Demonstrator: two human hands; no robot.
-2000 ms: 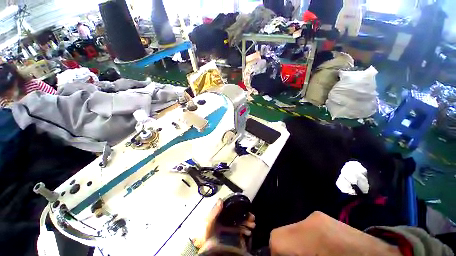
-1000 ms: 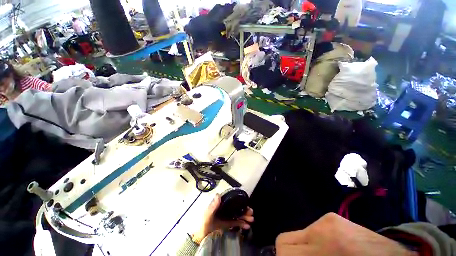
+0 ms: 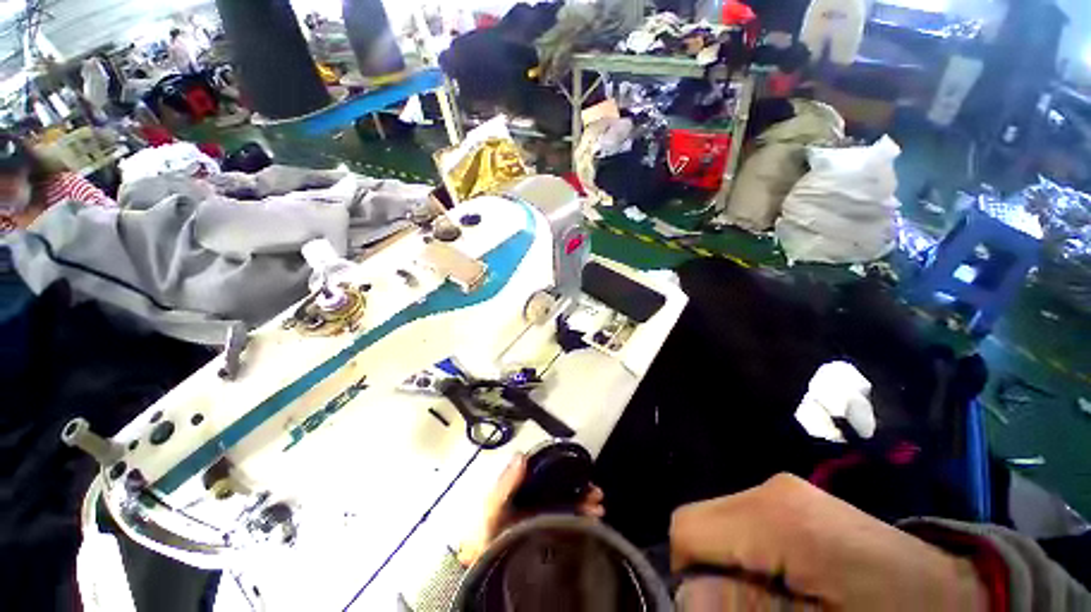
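Note:
A metal cup (image 3: 553, 579) with a silver rim and dark inside is close to the camera at the bottom edge, its mouth turned up towards me. My right hand (image 3: 804, 552) is closed at the cup's right side; its fingertips are hidden. My left hand (image 3: 497, 508) is behind the cup and holds a round black lid (image 3: 555, 473), apart from the cup. The white sewing machine (image 3: 395, 466) with a teal stripe and "JACK" lettering lies beyond. Black-handled scissors (image 3: 488, 430) rest open on it.
Black cloth (image 3: 706, 395) covers the area right of the machine, with a crumpled white piece (image 3: 837, 401) on it. Grey garments (image 3: 227, 245) lie behind the machine, near a person in red-striped sleeves (image 3: 74, 189). A blue stool (image 3: 979, 265) and white sack (image 3: 840, 201) stand on the floor.
The cup has risen into view at the bottom, its mouth now showing. My right hand has moved slightly up. My left hand still holds the lid, slightly higher in view.

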